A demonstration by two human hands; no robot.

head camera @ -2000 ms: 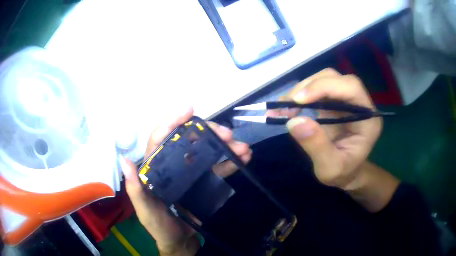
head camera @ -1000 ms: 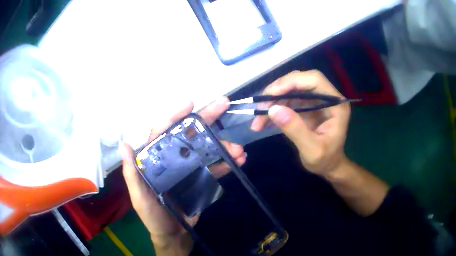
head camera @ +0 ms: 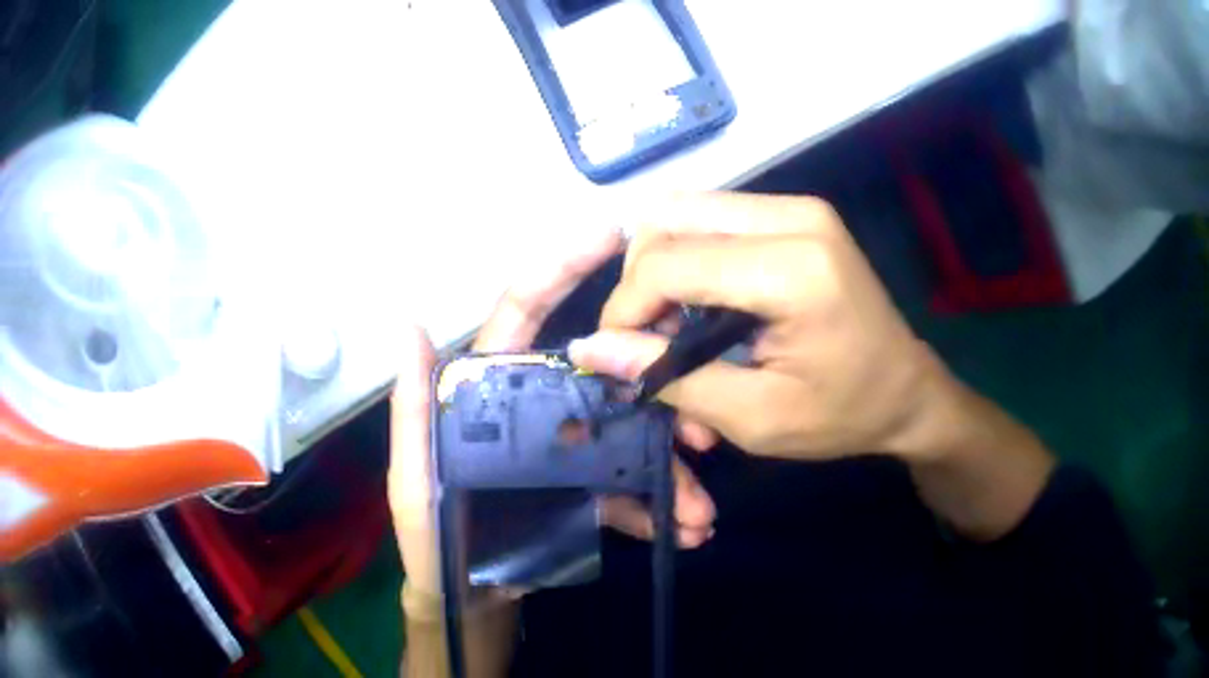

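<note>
A black phone middle frame (head camera: 530,431) is held above my lap, its solid plate end up, with yellow-gold strips along the top edge. A dark glossy film (head camera: 534,536) partly fills its window. My left hand (head camera: 418,490) holds the frame from behind and along its left side, fingers showing past the top and right edges. My right hand (head camera: 796,331) grips the black tweezers (head camera: 696,347), angled down to the frame's upper right corner. The tweezers' tips are not clearly seen. The frame's lower end is cut off by the picture's edge.
Another middle frame (head camera: 656,139) lies on the glaring white bench (head camera: 358,172) at the top. A clear disc dispenser with an orange part (head camera: 146,484) stands at the left. Red stools (head camera: 988,219) are on the green floor. A pale grey sleeve (head camera: 1140,80) shows at the top right.
The held frame has turned more upright in the picture. My right hand has moved left and down, bringing the tweezers from beside the frame to its upper right corner.
</note>
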